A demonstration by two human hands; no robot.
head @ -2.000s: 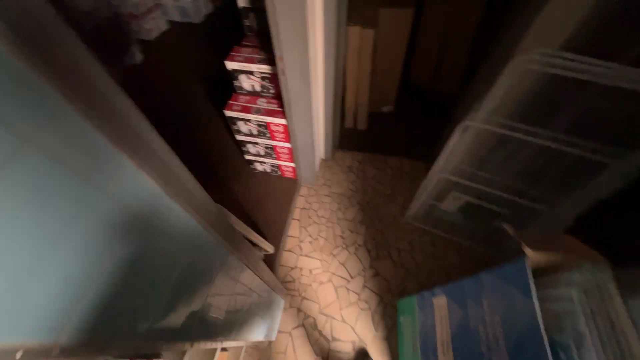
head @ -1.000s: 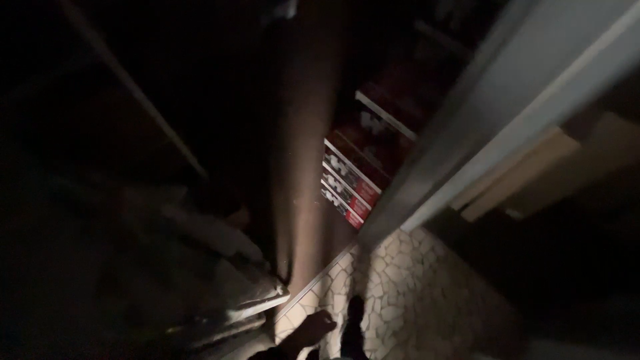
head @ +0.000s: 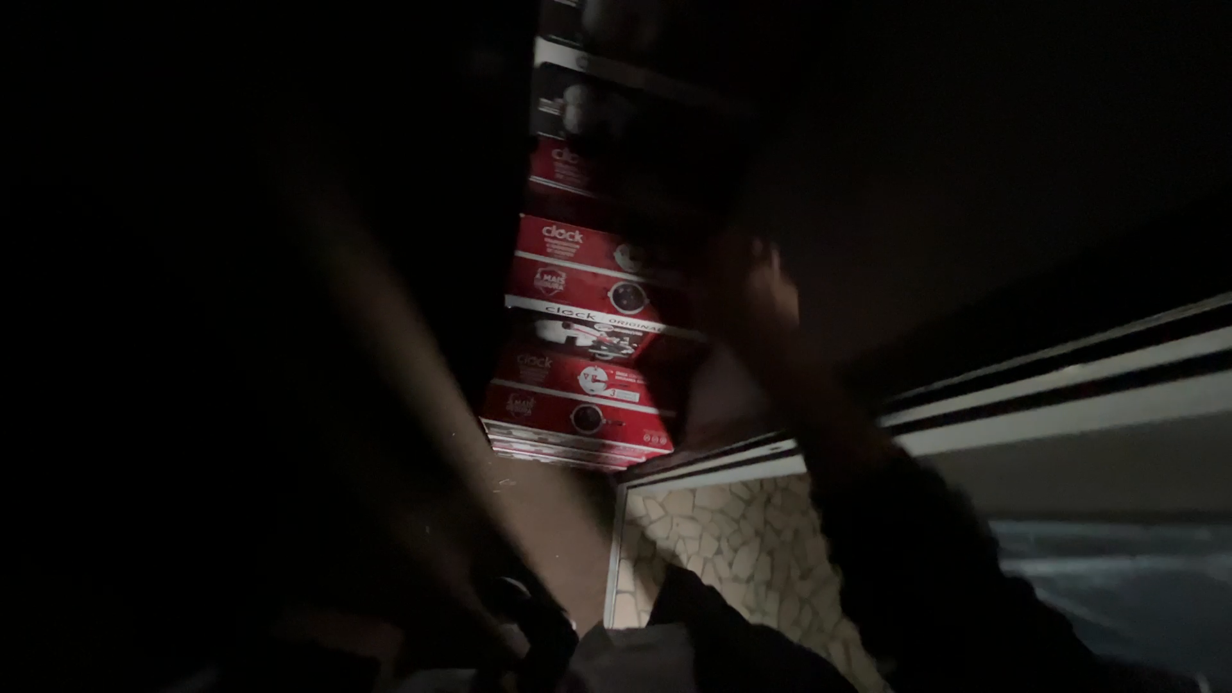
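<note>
My right hand point(head: 765, 289) reaches up from the lower right in a dark sleeve. It is dim and blurred beside a stack of red product boxes point(head: 597, 414), near the wall by the doorway. Whether it touches anything is hidden by the dark. The boxes carry pictures of cookware and the Clock brand. Further up, darker boxes point(head: 577, 101) stand in the same column. My left hand cannot be made out.
A door frame point(head: 751, 470) runs to the right of the boxes. Stone-patterned floor point(head: 741, 549) lies beyond its sill, and brown floor point(head: 549, 520) on this side. Dark clothing and a foot point(head: 525, 592) show at the bottom. Deep shadow covers the left side.
The view has swung strongly, and the red boxes now appear nearer the middle. My right arm now extends upward toward the dark area beside them; it was not raised there one second ago.
</note>
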